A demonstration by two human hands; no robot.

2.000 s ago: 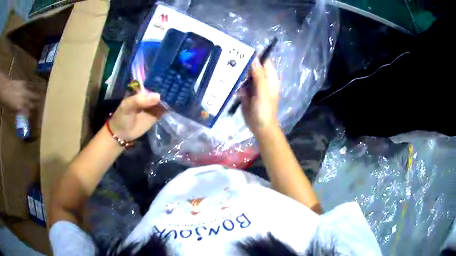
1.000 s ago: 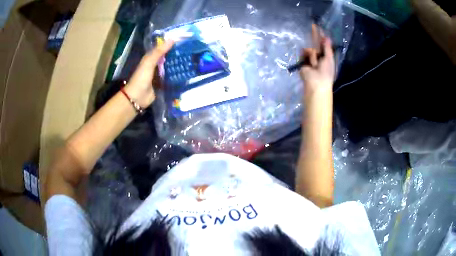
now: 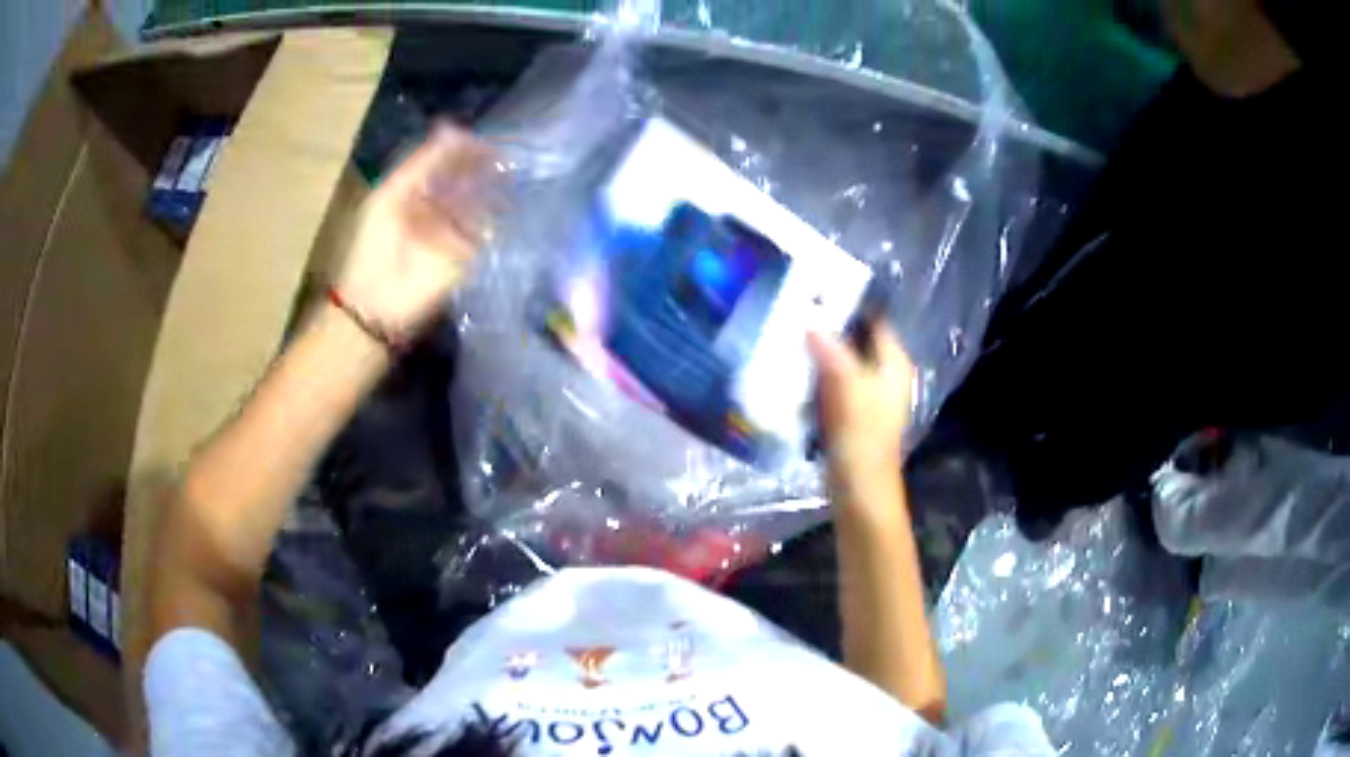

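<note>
A white and blue phone gift box (image 3: 703, 303) with a dark keypad phone picture is tilted over the large clear plastic bag (image 3: 652, 481) on my lap. The box is motion-blurred. My right hand (image 3: 866, 388) grips its right edge, and a dark tip, likely the slim black hand tool (image 3: 874, 296), shows at the fingers. My left hand (image 3: 422, 222) is blurred, off the box at its upper left, near the bag's edge. Whether it holds film cannot be told.
A brown shipping carton (image 3: 222, 296) with raised flaps stands at left, with blue packed boxes (image 3: 93, 592) inside. A green bench edge (image 3: 829, 71) runs across the top. A person in black (image 3: 1170, 252) is at right. Film scraps (image 3: 1036, 621) lie on the floor at lower right.
The box has passed from my left hand to my right hand and turned, moving right and lower. My left hand has come off it. The person in black has moved closer.
</note>
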